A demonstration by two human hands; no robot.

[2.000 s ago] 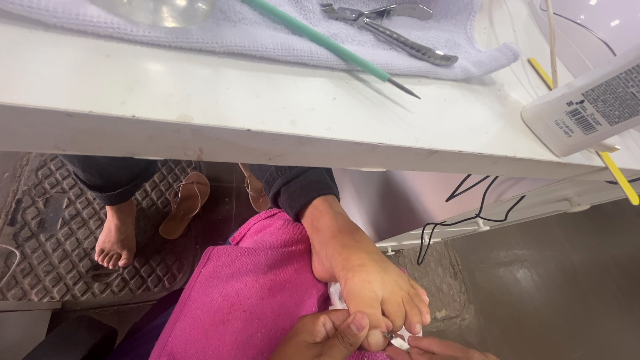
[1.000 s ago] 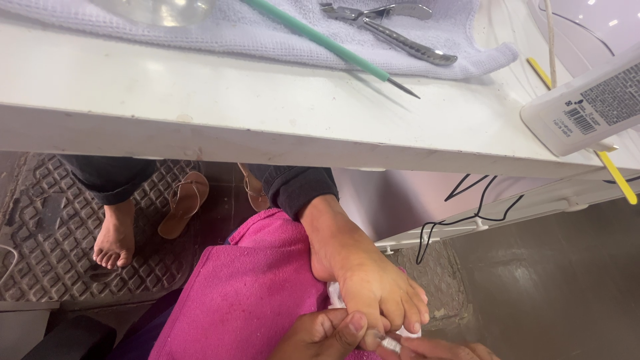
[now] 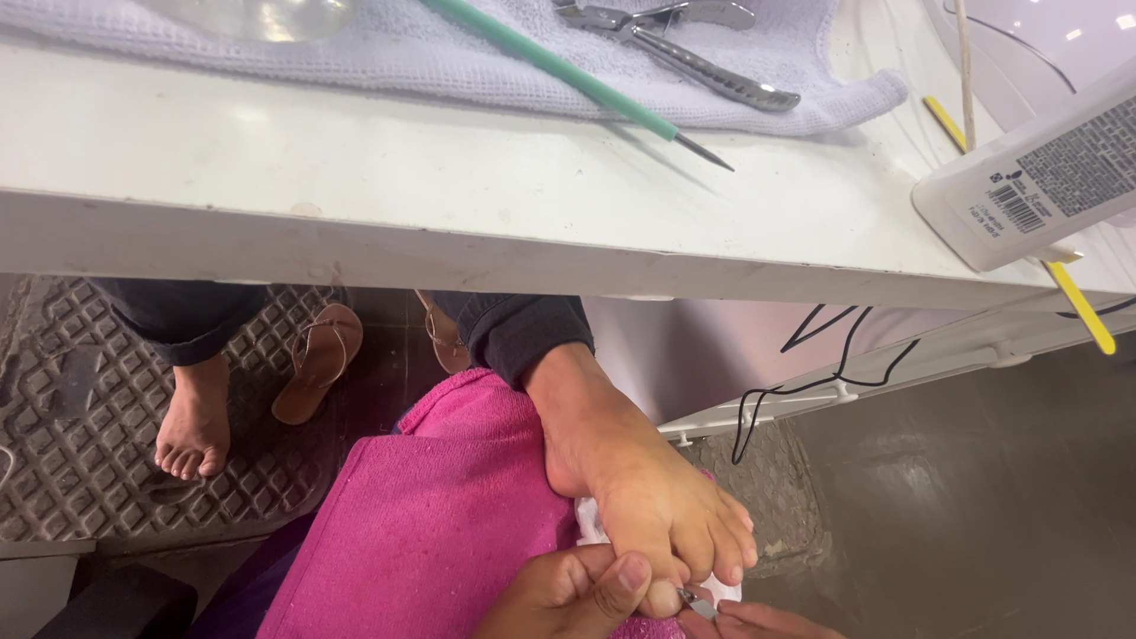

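Observation:
Another person's bare foot [image 3: 652, 479] rests on a pink towel [image 3: 426, 506], with white tissue [image 3: 589, 522] beside and beneath it. At the bottom centre, my left hand [image 3: 577, 590] holds the big toe, its thumb along the side. My right hand [image 3: 754, 621], partly cut off by the bottom edge, grips a small metal tool [image 3: 701, 605] whose tip is at the edge of the big toenail. The tool's handle is hidden, so its kind is unclear.
A white table [image 3: 444, 204] crosses above the foot. On its towel [image 3: 373, 75] lie metal nippers [image 3: 697, 67] and a green-handled pointed tool [image 3: 568, 75]. A white bottle [image 3: 1021, 177], a yellow file [image 3: 1083, 311], sandals [image 3: 319, 359] and black cable [image 3: 799, 388] are also visible.
My right hand has shifted slightly down and right, and the metal tool shows more plainly at the nail than one second ago. My left hand keeps its hold on the toe.

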